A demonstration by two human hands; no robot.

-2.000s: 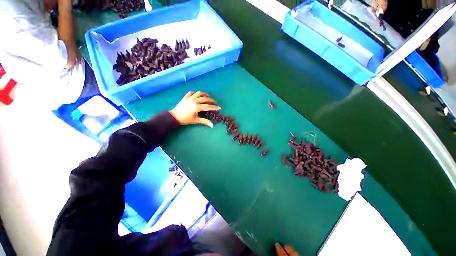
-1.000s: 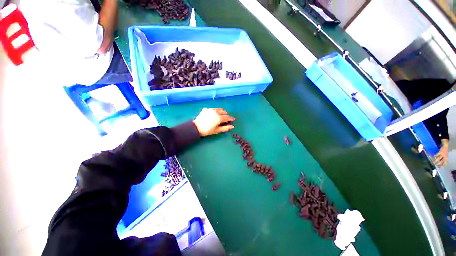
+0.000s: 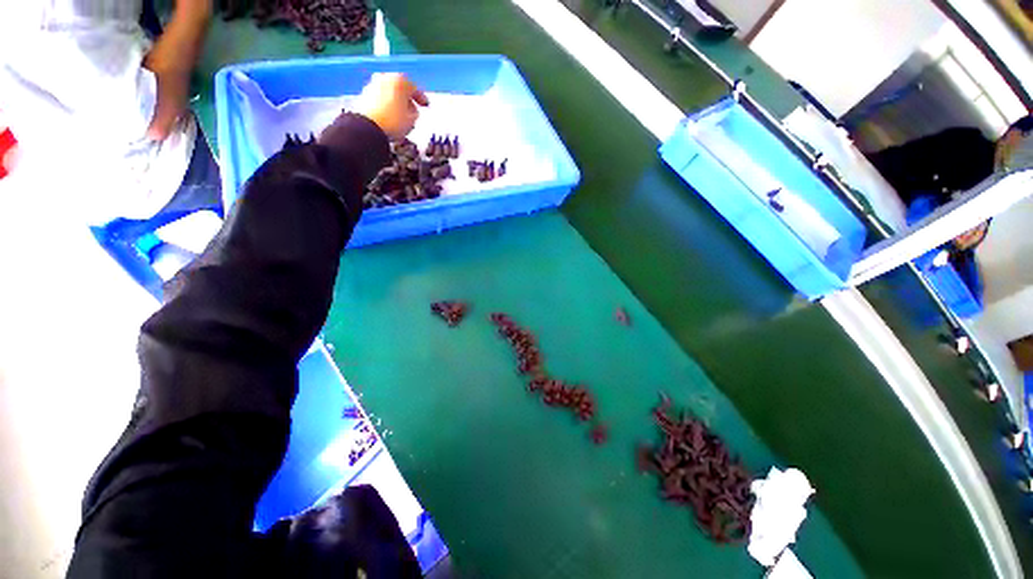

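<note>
My left hand [image 3: 393, 104] is over the shallow blue tote [image 3: 476, 213], above its white liner. Its fingers are bent, and I cannot tell whether it holds anything. Dark parts [image 3: 413, 179] lie heaped in the tote, partly hidden by my black sleeve, with a few standing in short rows at their right. On the green bench top, a small cluster of dark parts [image 3: 450, 311] lies left of a wavy row of parts [image 3: 524, 353]. A jumbled pile [image 3: 700, 469] lies further right, touching a white crumpled cloth [image 3: 779, 515]. My right hand is not in view.
A stray part [image 3: 623, 317] lies near the bench's far edge. A dark green conveyor [image 3: 725, 328] runs beyond it, with another blue bin [image 3: 770, 204] across. A lower blue bin [image 3: 329, 435] is below the near edge. A person in white sits at upper left; another person is at far right.
My left hand has moved from the bench top beside the row up over the blue tote. A small cluster now shows left of the row. The camera view has shifted.
</note>
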